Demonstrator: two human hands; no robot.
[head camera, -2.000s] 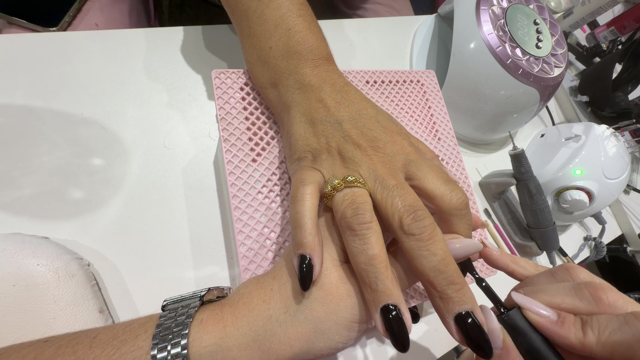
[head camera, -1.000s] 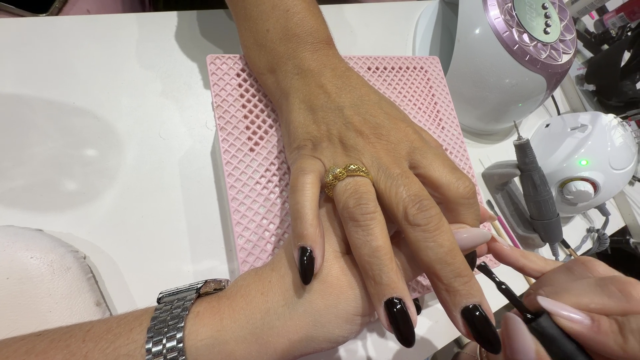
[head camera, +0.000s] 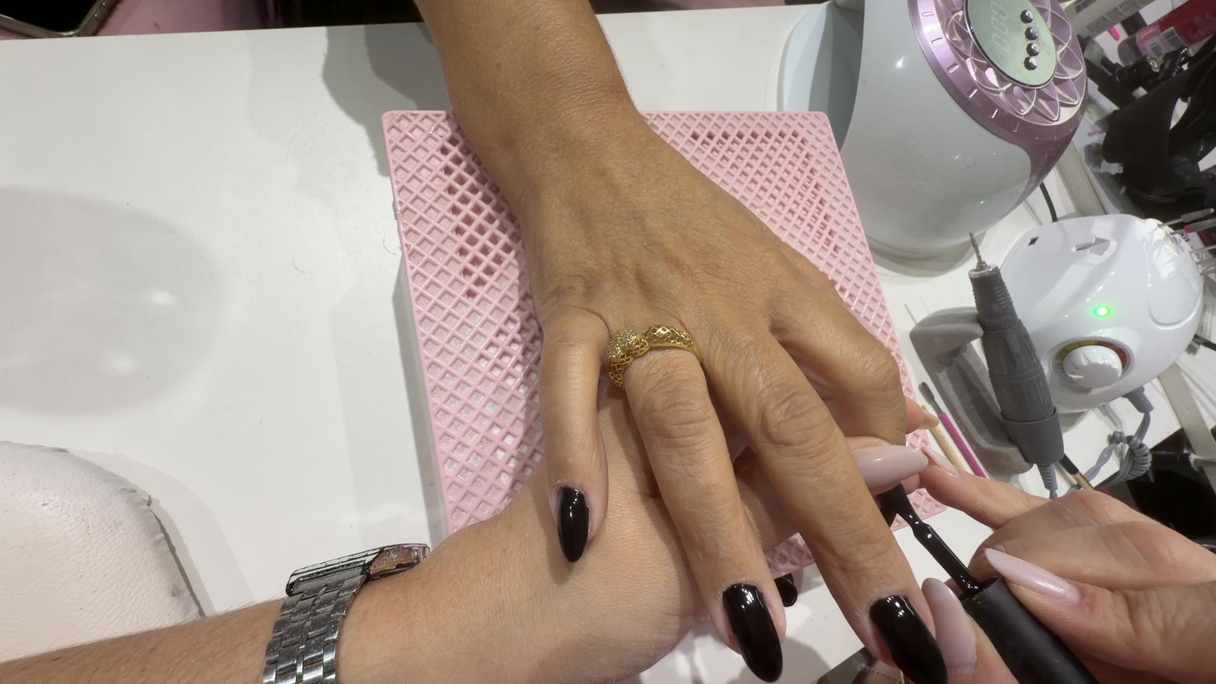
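My left hand (head camera: 608, 579), with a steel-link watch (head camera: 318, 608) at its wrist, lies palm up beneath another person's hand (head camera: 655, 247). Its pale-nailed thumb presses by that hand's bent index finger. Glossy black polish covers the nails that show on the other person's hand, and a gold ring (head camera: 651, 350) sits on one finger. At the lower right, my right hand (head camera: 1102, 579) holds a nail polish brush (head camera: 1021, 617) by its black cap handle. The bristles touch the black nail (head camera: 891, 502) of the bent finger, which is partly hidden.
A pink lattice-topped box (head camera: 475, 399) lies under the hands on the white table (head camera: 190, 123). A white nail lamp (head camera: 912, 161) stands behind it at right, beside a nail drill handpiece (head camera: 1012, 351) and its white control unit (head camera: 1102, 304). A padded cushion (head camera: 76, 560) is at left.
The brush tip sat slightly off the bent finger's nail one second ago and is now against it. My left hand keeps its place under the other person's hand.
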